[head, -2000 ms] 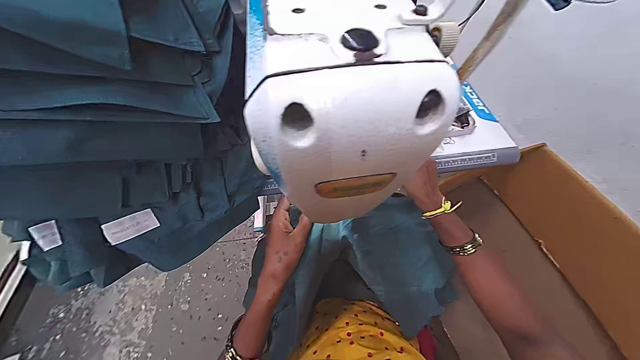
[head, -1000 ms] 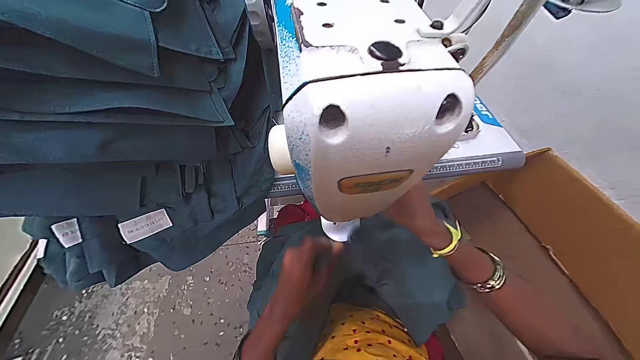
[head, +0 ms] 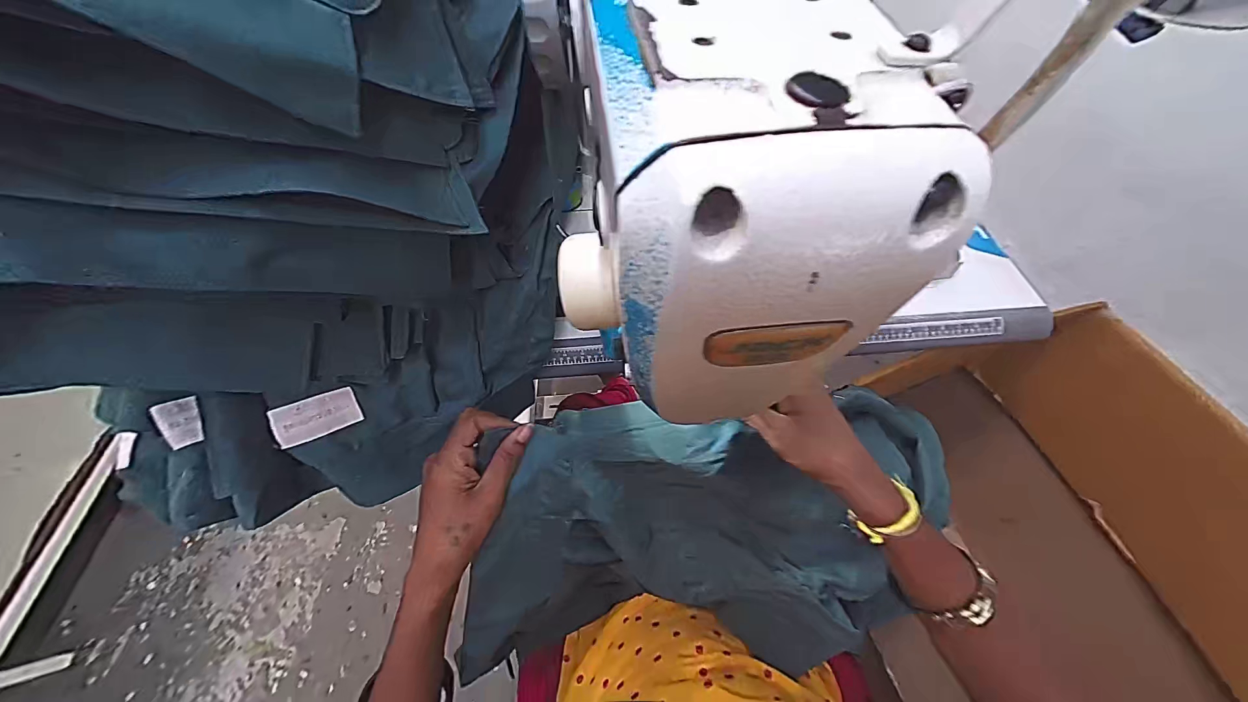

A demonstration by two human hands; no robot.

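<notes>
A dark teal garment [head: 673,507] lies across my lap, its upper edge under the white head of a sewing machine [head: 799,234]. My left hand [head: 473,478] pinches the garment's left corner between thumb and fingers. Beneath the right side of the machine head, my right hand [head: 804,434] is on the cloth near its upper edge; the machine covers some of its fingertips. The needle and presser foot are hidden behind the machine head. A piece of red cloth [head: 609,393] shows just beyond the garment.
A thick pile of teal garments [head: 224,244] with white labels hangs at the left. The machine bed with a printed ruler [head: 936,330] extends to the right. A brown board-sided bin [head: 1121,419] stands at the right. Pale scraps litter the floor [head: 263,595] at lower left.
My left hand has moved left from near the machine head and now holds the garment's corner. The cloth is spread wider between my hands. My right hand stays near the machine.
</notes>
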